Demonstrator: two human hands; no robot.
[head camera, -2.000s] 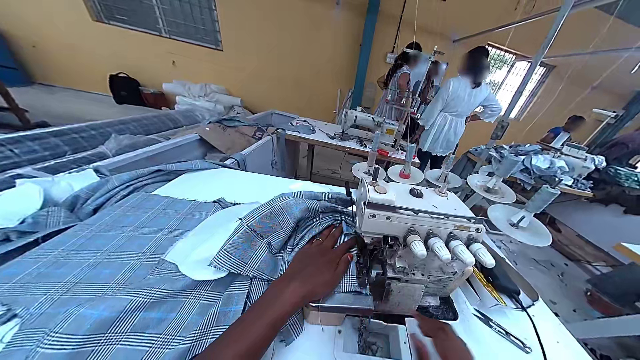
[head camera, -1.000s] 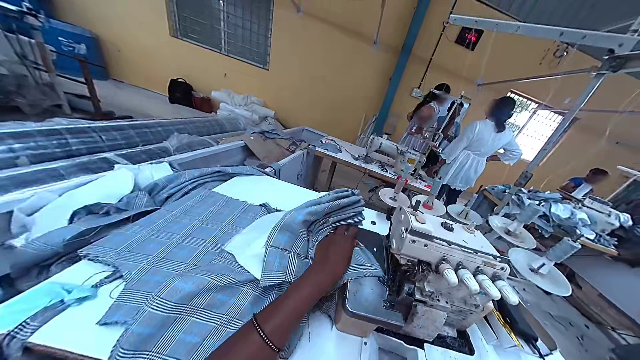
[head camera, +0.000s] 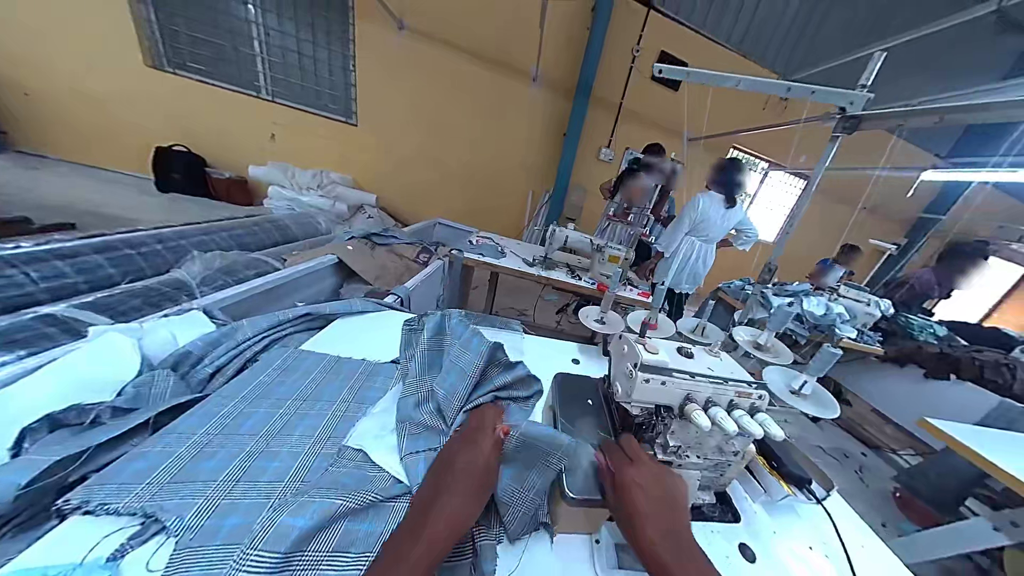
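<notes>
Bunched grey-blue checked cloth (head camera: 472, 360) lies left of a white overlock sewing machine (head camera: 688, 384). My left hand (head camera: 478, 432) grips a fold of it, the fingertips partly hidden by the cloth. My right hand (head camera: 640, 476) is at the front of the machine, beside its dark side plate (head camera: 580, 424); its thumb and fingers are close together near the cloth's edge, and whether they pinch it I cannot tell. A wide flat piece of the same checked cloth (head camera: 264, 424) spreads over the white table to the left.
Thread cone stands (head camera: 800, 390) rise behind the machine. A black tool with a cord (head camera: 788, 464) lies at its right. Plastic-wrapped fabric rolls (head camera: 160, 256) lie at the left. Another sewing machine (head camera: 588, 250) stands on a far table, with people (head camera: 696, 240) near it.
The right hand, out of view one second ago, is now at the machine's front. The left hand has drawn the bunched cloth nearer and lower, away from the machine.
</notes>
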